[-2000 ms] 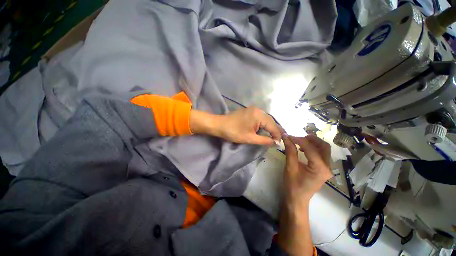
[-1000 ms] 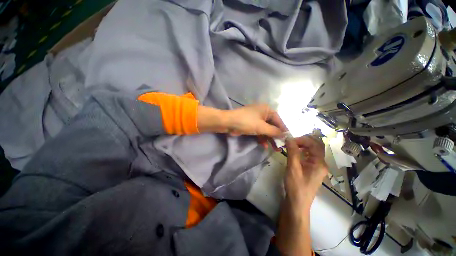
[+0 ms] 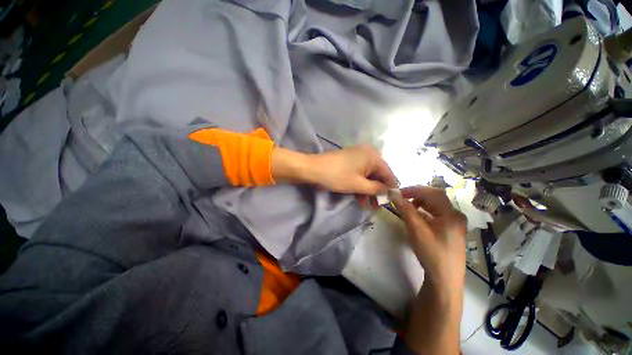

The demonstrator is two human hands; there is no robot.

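A small white label (image 3: 385,197) is pinched between the fingertips of both hands, just in front of the bright needle area. My left hand (image 3: 346,170) reaches in from the left, over the light grey garment (image 3: 277,215). My right hand (image 3: 436,225) comes up from the bottom, its thumb and fingers meeting at the label. The sewing machine (image 3: 527,104) stands at the right. Its needle and presser foot are mostly lost in the lamp glare (image 3: 410,139). Whether the fingers also hold the garment edge cannot be told.
Black-handled scissors (image 3: 511,322) lie at the lower right, with loose white slips (image 3: 530,243) above them. A ribbed silver knob (image 3: 486,201) is on the machine. A cardboard box edge (image 3: 114,41) shows at the upper left. Dark cloth (image 3: 489,38) lies behind the machine.
My right hand has shifted slightly right and its wrist has turned. The white label shows more clearly between the fingertips. My left hand stays nearly in place.
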